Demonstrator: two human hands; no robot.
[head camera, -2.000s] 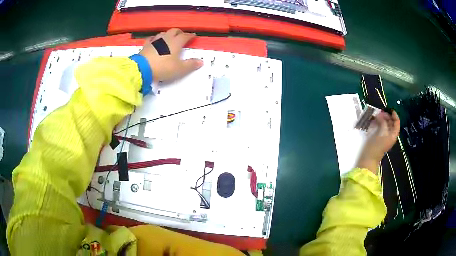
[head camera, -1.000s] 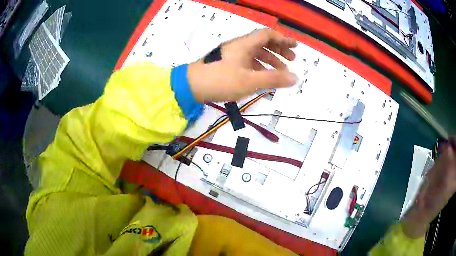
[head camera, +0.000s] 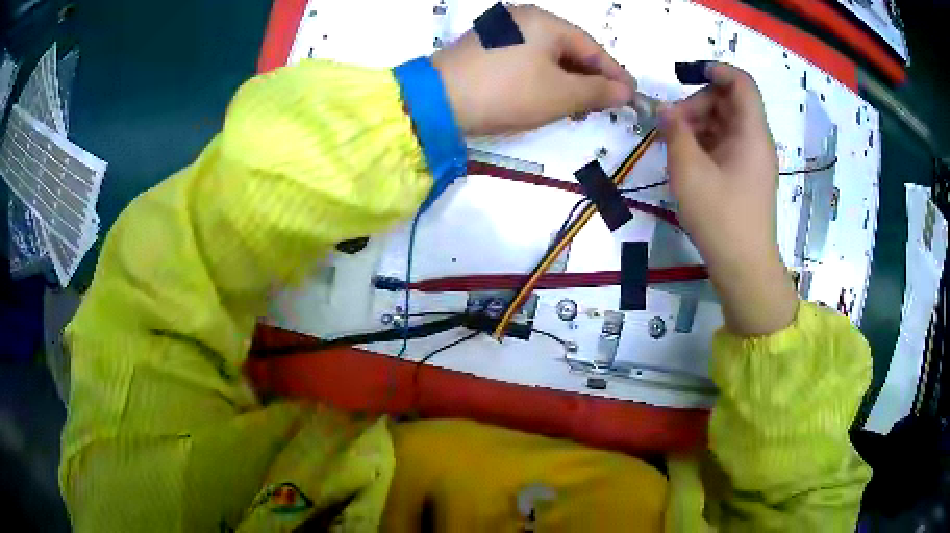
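The white metal panel (head camera: 469, 234) lies in front of me. The multicolour ribbon cable (head camera: 563, 242) runs up across it to my fingertips. My left hand (head camera: 531, 75) and my right hand (head camera: 724, 172) pinch a small pale, silvery piece (head camera: 646, 105) at the cable's upper end; its detail is blurred. Black tape (head camera: 498, 27) sits on the back of my left hand, and another black piece (head camera: 693, 72) on a right fingertip. Black tape (head camera: 603, 195) crosses the ribbon cable and wires. Another tape piece (head camera: 633, 276) crosses the red wire bundle (head camera: 542, 281).
A red-orange foam pad (head camera: 490, 401) shows under the panel. Pale sheets with a grid of labels (head camera: 52, 177) lie at the left. A white sheet (head camera: 904, 312) lies at the right beside dark strips. A black cable (head camera: 365, 335) leaves the panel at lower left.
My right hand has come in from the right over the panel and meets my left hand. Both now pinch a small piece at the ribbon cable's end. The view has shifted left.
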